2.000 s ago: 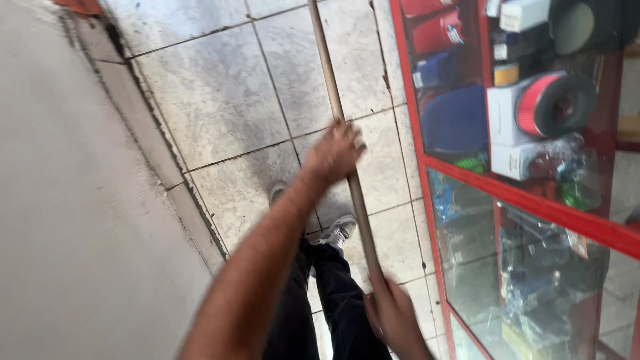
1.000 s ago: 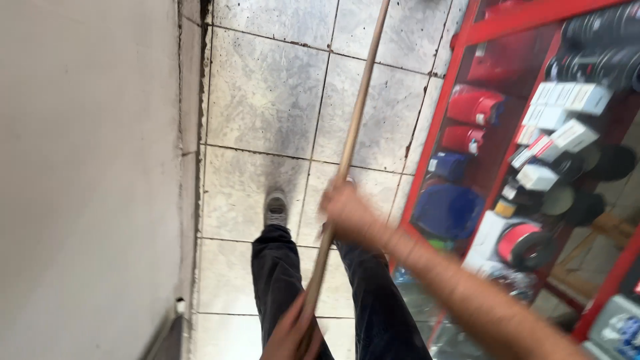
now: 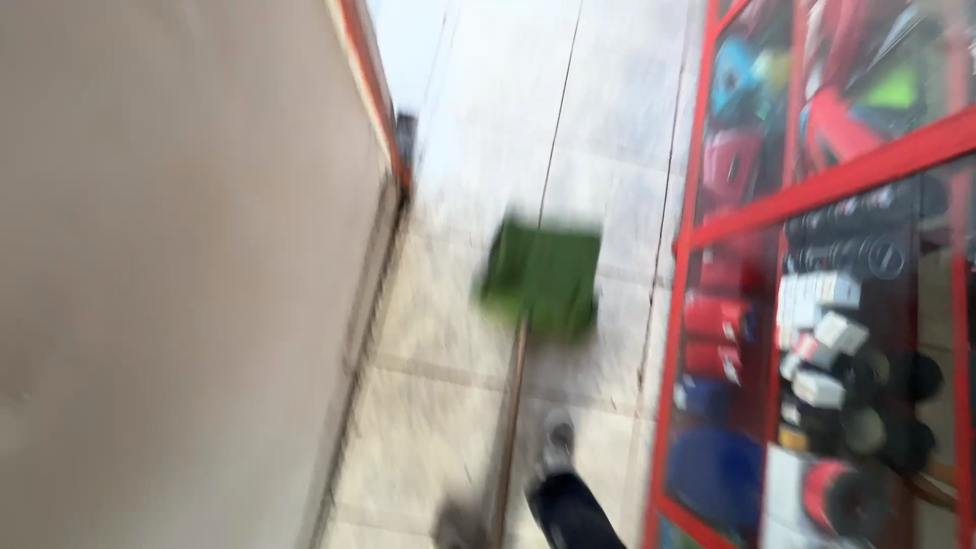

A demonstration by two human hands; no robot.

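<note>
A long wooden pole [image 3: 512, 427] runs up from the bottom edge of the view to a blurred green head [image 3: 543, 278], perhaps a broom or a cloth-covered mop, over the tiled floor. Neither of my hands shows in the view now, so their hold on the pole cannot be seen. My shoe [image 3: 559, 435] and dark trouser leg [image 3: 572, 511] are just right of the pole. A dark blurred patch, perhaps a shadow, lies left of the pole's lower end.
A plain wall [image 3: 191, 290] stands close on the left, ending at an orange-edged corner [image 3: 400, 171]. Along the right runs a red-framed glass display case [image 3: 823, 179] holding boxes, filters and packaged goods. Light floor tiles [image 3: 427, 435] lie between them.
Both hands, on the pole in the earlier frames, are out of view. The green head has come into view. The view has shifted, showing floor farther along.
</note>
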